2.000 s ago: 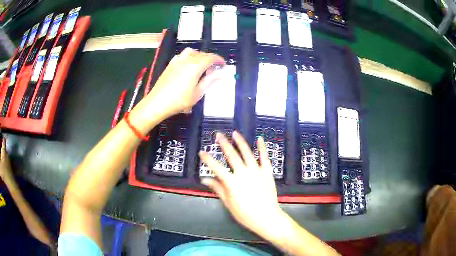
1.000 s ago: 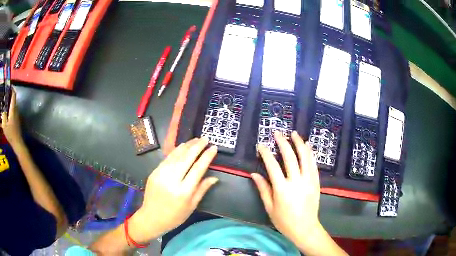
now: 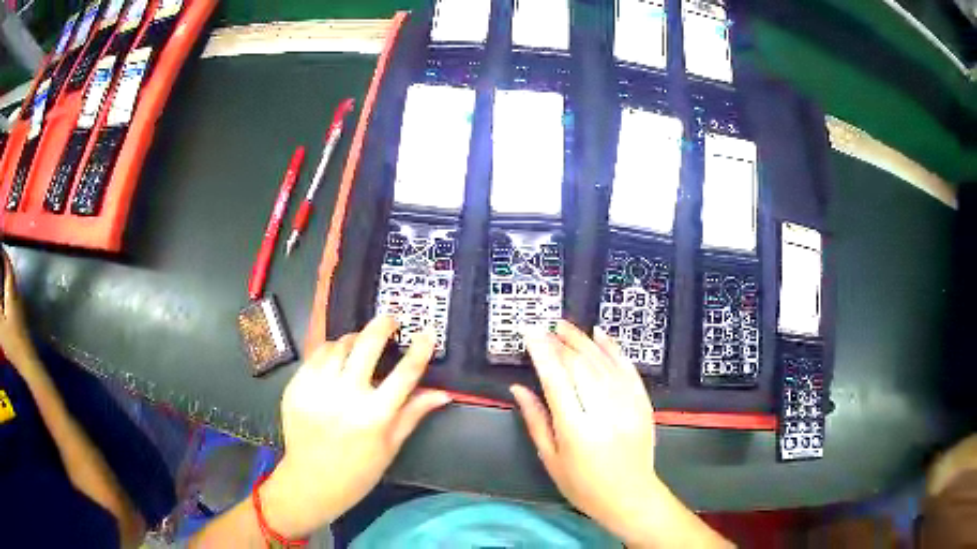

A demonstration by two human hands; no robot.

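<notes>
Several open flip phones with lit white displays lie in two rows in a black foam tray (image 3: 686, 399) on a red tray (image 3: 707, 419). My left hand (image 3: 348, 413) rests its fingertips on the lower keys of the near-row leftmost phone (image 3: 418, 268). My right hand (image 3: 595, 413) has its fingertips at the bottom keys of the second phone (image 3: 525, 263), with some fingers by the lower edge of the third phone (image 3: 640, 273). Both hands hold nothing. A fourth phone (image 3: 729, 290) lies to the right, and another phone (image 3: 801, 354) lies along the tray's right edge.
Left of the tray lie a red pen (image 3: 276, 225), a red and white pen (image 3: 319, 177) and a small brown block (image 3: 266, 336). A red tray of phones (image 3: 75, 231) is at far left. Another person's arm (image 3: 64, 429) shows at lower left.
Two seconds ago my left hand was over the tray's upper left; it is now at the near row's left phone. The view has shifted, and since one second ago my fingertips sit further onto the keypads.
</notes>
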